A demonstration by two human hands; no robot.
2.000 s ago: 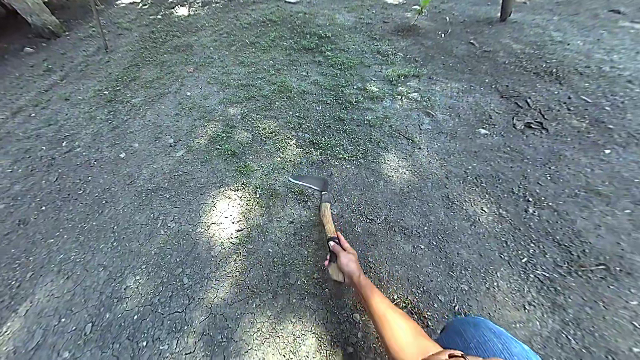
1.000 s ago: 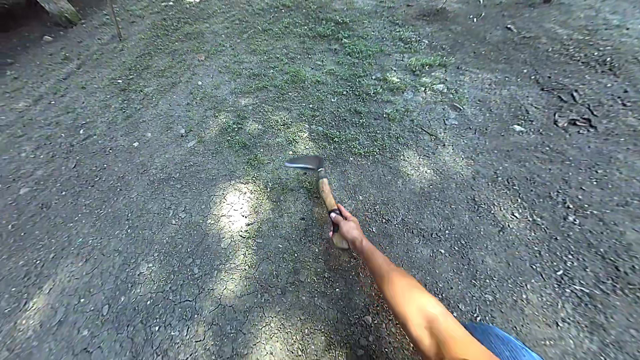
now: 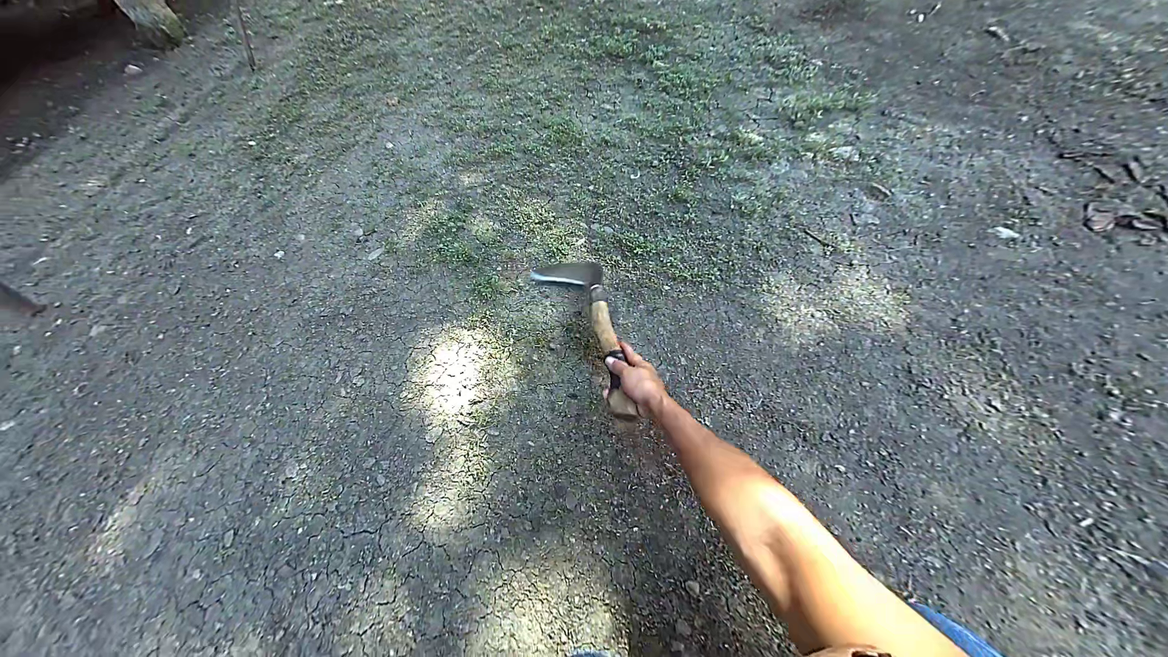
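My right hand (image 3: 636, 381) is closed around the wooden handle of a sickle (image 3: 603, 325), just right of the middle of the head view. A dark band wraps the handle where the fingers lie. The short curved metal blade (image 3: 569, 273) points left, over low green weeds (image 3: 488, 285) on cracked grey soil. Whether the blade touches the soil cannot be told. My left hand is out of view.
Low weeds (image 3: 693, 82) spread over the ground farther ahead. A thin stick (image 3: 245, 36) and the base of a trunk (image 3: 152, 20) stand at the upper left. Dry leaves (image 3: 1124, 217) lie at the right. A dark brown object (image 3: 16, 301), not clear, enters at the left edge.
My right arm reaches farther forward than two seconds ago, still holding the sickle. A dark brown object has appeared at the left edge.
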